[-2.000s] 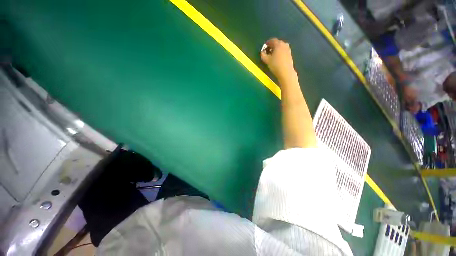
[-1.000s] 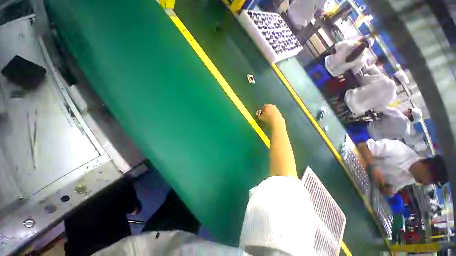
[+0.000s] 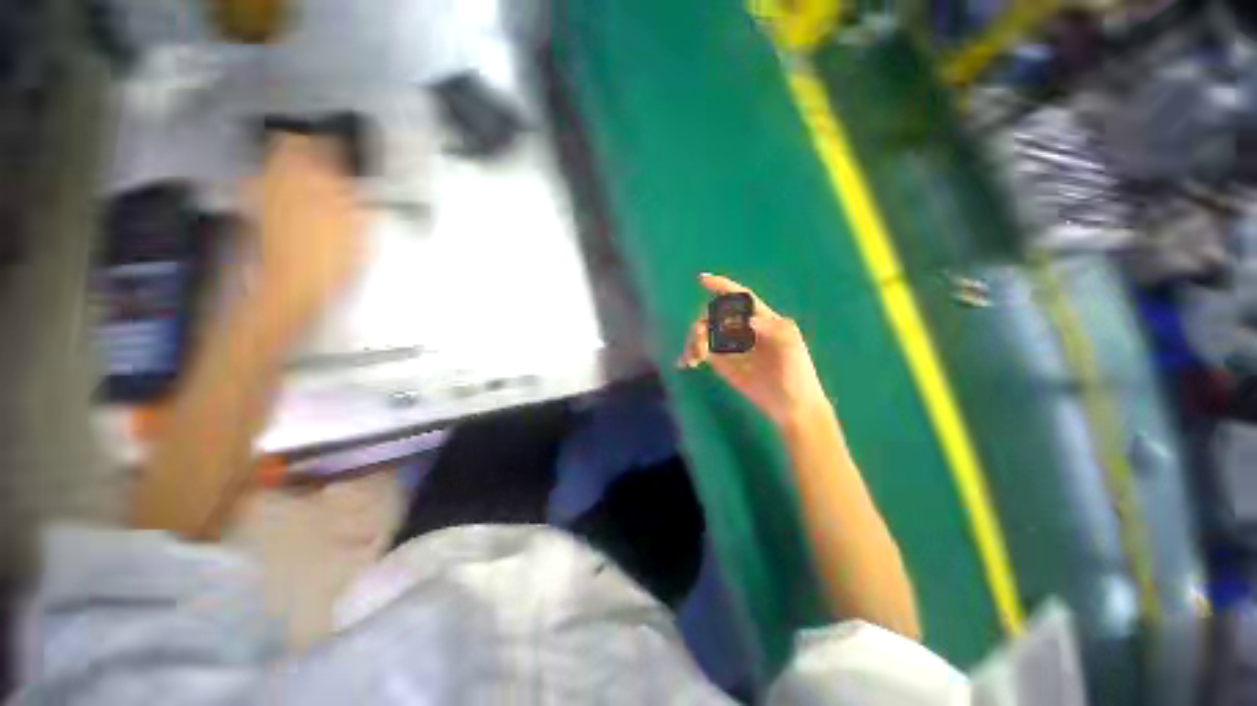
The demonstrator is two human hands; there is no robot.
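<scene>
My right hand (image 3: 772, 361) is over the green conveyor belt (image 3: 689, 166). It holds a small black watch housing (image 3: 731, 323) between thumb and fingers, with a rounded square rim and a brownish inside. My left hand (image 3: 306, 173) is blurred, over the white machine bed at the left. It lies at a black fixture (image 3: 331, 127), which shows around the fingertips. Whether the fingers grip the fixture cannot be told.
A black handheld pendant (image 3: 148, 290) with a small screen lies left of my left forearm. A loose black block (image 3: 476, 113) is on the white machine bed (image 3: 483, 276). A small shiny part (image 3: 971, 290) lies beyond the yellow line. A white sheet edge (image 3: 1034, 669) shows at lower right.
The view has swung left to the machine bed. My right hand has come back from the far lane to the near belt with the housing. My left hand has come into view.
</scene>
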